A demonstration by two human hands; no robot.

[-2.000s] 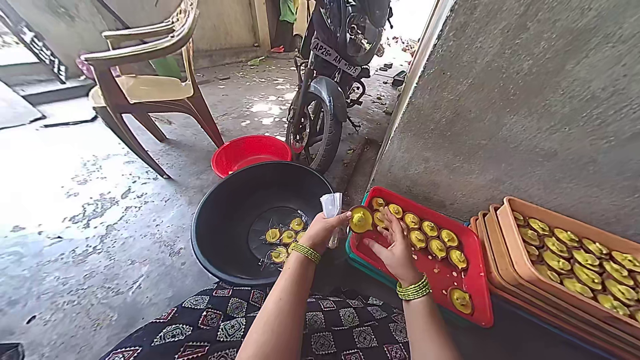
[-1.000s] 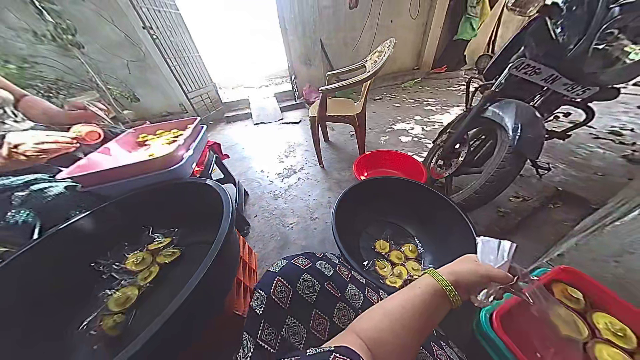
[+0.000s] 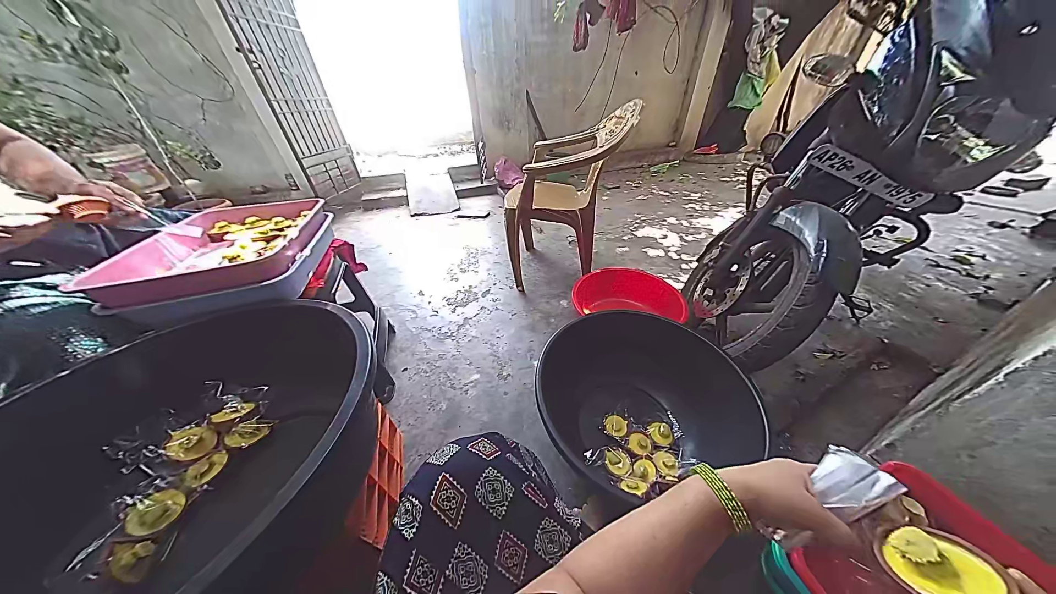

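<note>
At the lower right, my left hand [image 3: 796, 503], with green bangles on its wrist, holds clear plastic bags with a white end [image 3: 854, 483]. A small brown cup with yellow filling [image 3: 945, 561] is close beside it, over the red tray [image 3: 932, 478]. Only fingertips of my right hand [image 3: 1025, 581] show, at the cup's right edge; the rest is out of frame. In the round black tub [image 3: 747, 412] lie several similar yellow-filled cups [image 3: 639, 444] in clear plastic. A bigger black tub [image 3: 359, 355] at left holds several more wrapped cups [image 3: 154, 511].
A co-worker's hands [image 3: 99, 198] hold an orange-brown cup [image 3: 82, 208] by a pink tray [image 3: 124, 276] at left. A red basin [image 3: 631, 290] sits behind the round tub. A plastic chair [image 3: 569, 194] and a parked motorcycle [image 3: 792, 272] stand beyond. An orange crate [image 3: 388, 478] stands by the left tub.
The view has swung left since the first frame. The cup now appears close to the plastic bags in my left hand. More wrapped cups show in the round tub than two seconds ago.
</note>
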